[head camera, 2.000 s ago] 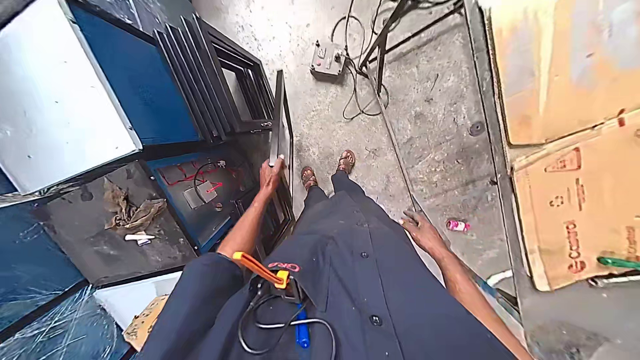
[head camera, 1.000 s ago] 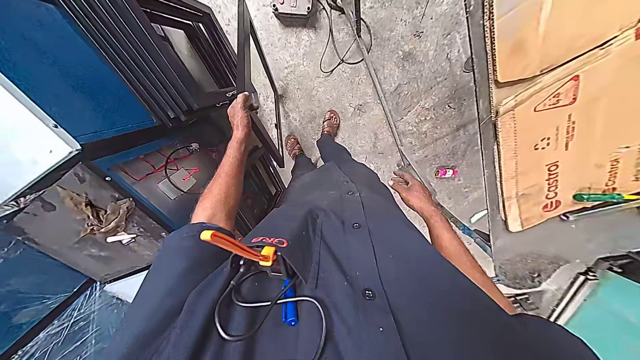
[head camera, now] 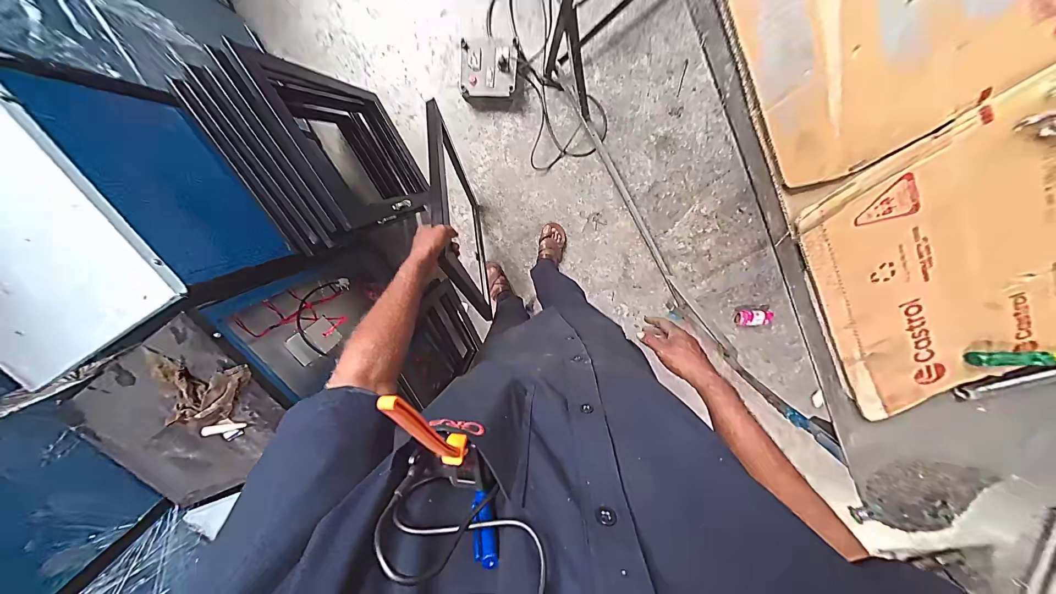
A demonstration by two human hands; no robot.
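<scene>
My left hand [head camera: 433,242] is closed around the near bar of a black metal frame [head camera: 438,169], which stands upright just left of my feet. To the left of that frame, several similar black frames [head camera: 330,157] lean together in a row. My right hand [head camera: 670,345] hangs at my right side with its fingers apart and holds nothing. A long thin metal bar [head camera: 629,198] runs past it on the floor side. An orange clip tool [head camera: 421,425] and a blue pen [head camera: 485,532] sit at my shirt pocket, with a black cable looped below.
A grey switch box [head camera: 488,70] with cables lies on the concrete floor ahead. Cardboard sheets [head camera: 949,247] cover the bench at right, with a green-handled tool [head camera: 1011,359] on them. A pink can [head camera: 754,317] lies on the floor. Blue cabinets [head camera: 157,181] and a crumpled rag [head camera: 202,392] are at left.
My left hand keeps hold of the frame, which has turned so that its opening shows differently. My feet have shifted on the floor. The right hand stays empty.
</scene>
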